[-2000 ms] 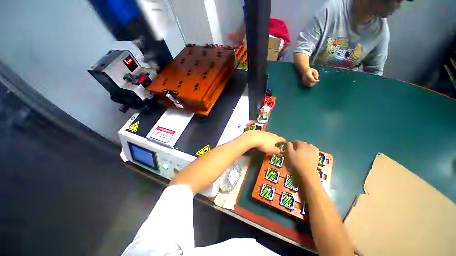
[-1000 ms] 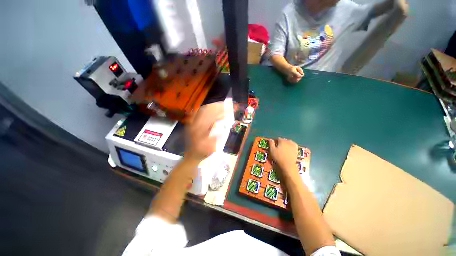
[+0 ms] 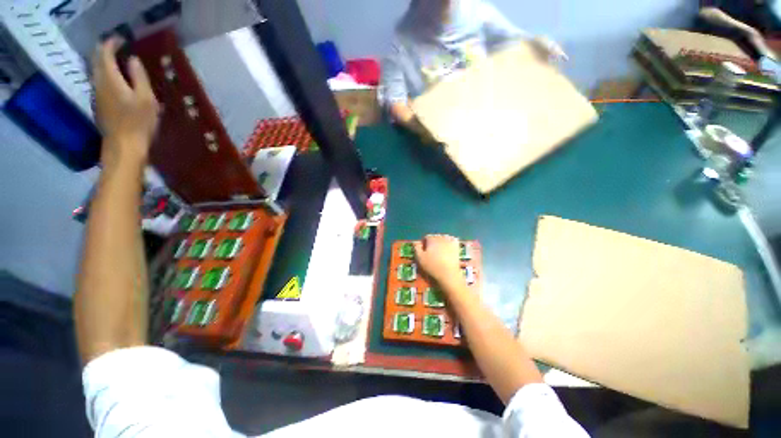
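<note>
The reddish-brown fixture lid (image 3: 193, 120) stands raised on the machine at left. My left hand (image 3: 124, 103) is at its upper edge, fingers spread around it, and appears to grip it. Below the lid lies an orange-brown fixture (image 3: 257, 282) with green boards (image 3: 214, 279) in its pockets. A second fixture (image 3: 420, 337) with green boards lies on the green mat, right of the machine. My right hand (image 3: 438, 257) rests on its upper part, fingers curled down and covering some pockets; whether the fingertips hold a small part is hidden.
A black post (image 3: 312, 103) leans across behind the machine. The machine's white front has a red button (image 3: 293, 340). A cardboard sheet (image 3: 638, 316) lies on the mat (image 3: 505, 214) at right. A person opposite holds another cardboard sheet (image 3: 505, 115). Stacked cardboard (image 3: 694, 64) is at far right.
My left hand has moved from the mat fixture to the machine; the lid is now raised, showing the filled fixture. My right hand stays on the mat fixture. The person opposite now holds cardboard.
</note>
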